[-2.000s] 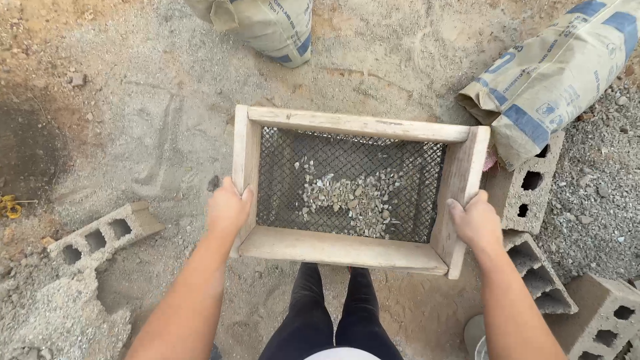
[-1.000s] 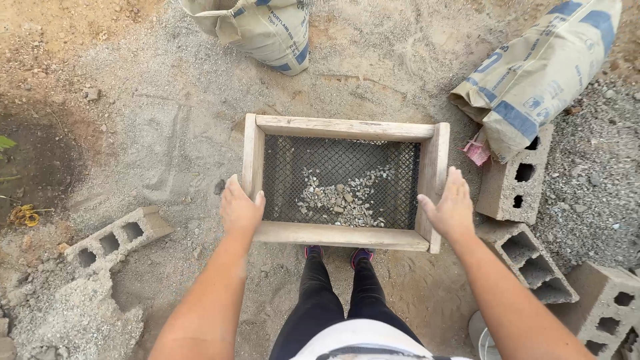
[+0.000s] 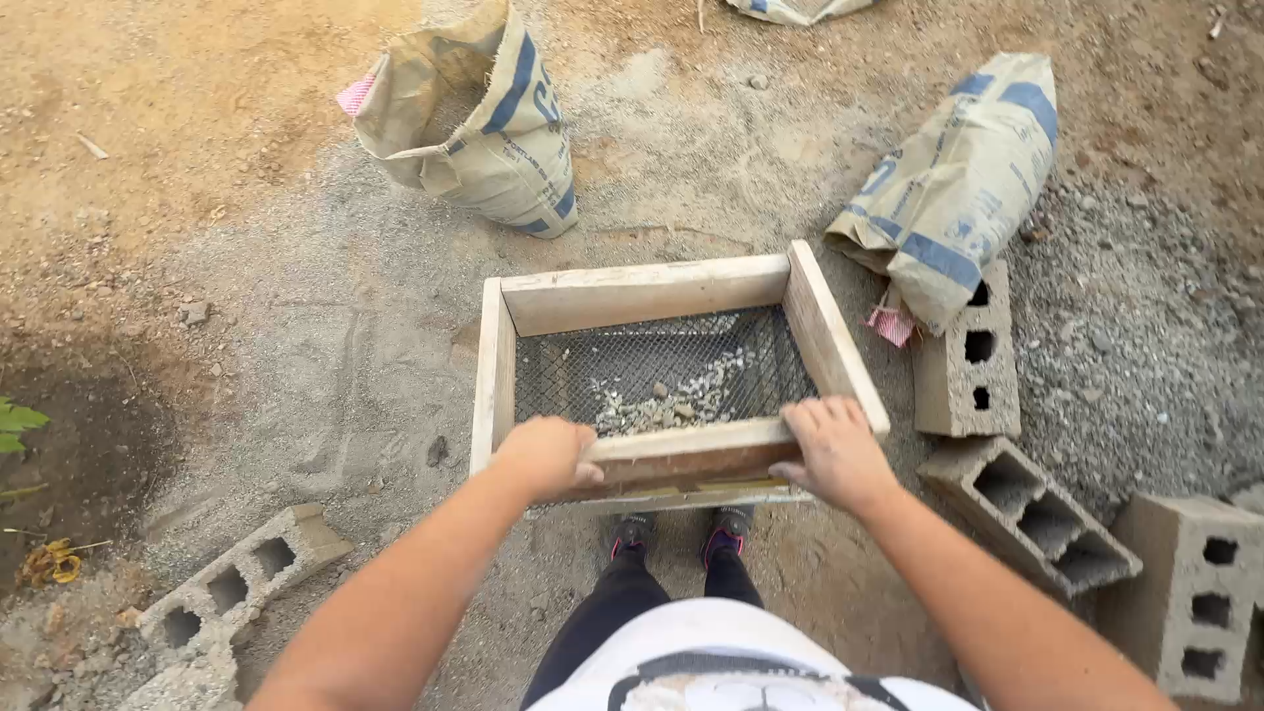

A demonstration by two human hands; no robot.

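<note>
A wooden-framed sieve (image 3: pixel 652 281) with dark wire mesh is tilted in front of me, its near side raised. Small stones (image 3: pixel 681 400) lie on the mesh, gathered toward the near side. My left hand (image 3: pixel 549 456) grips the near board by its left end, fingers over the top edge. My right hand (image 3: pixel 834 449) grips the same board at the right corner, thumb on its outer face. Beneath the sieve part of another wooden edge (image 3: pixel 711 497) shows; what it belongs to is mostly hidden.
An open paper cement bag (image 3: pixel 513 168) stands beyond the sieve; another bag (image 3: pixel 973 188) lies on a concrete block (image 3: pixel 963 370) at right. More blocks (image 3: pixel 1032 513) (image 3: pixel 1190 592) lie lower right, one block (image 3: pixel 242 573) lower left. Gravel (image 3: pixel 1136 346) is heaped at right.
Both hands have moved from the sieve's short sides to its near board, which is now tipped up. The stones have shifted toward that board. The view has moved.
</note>
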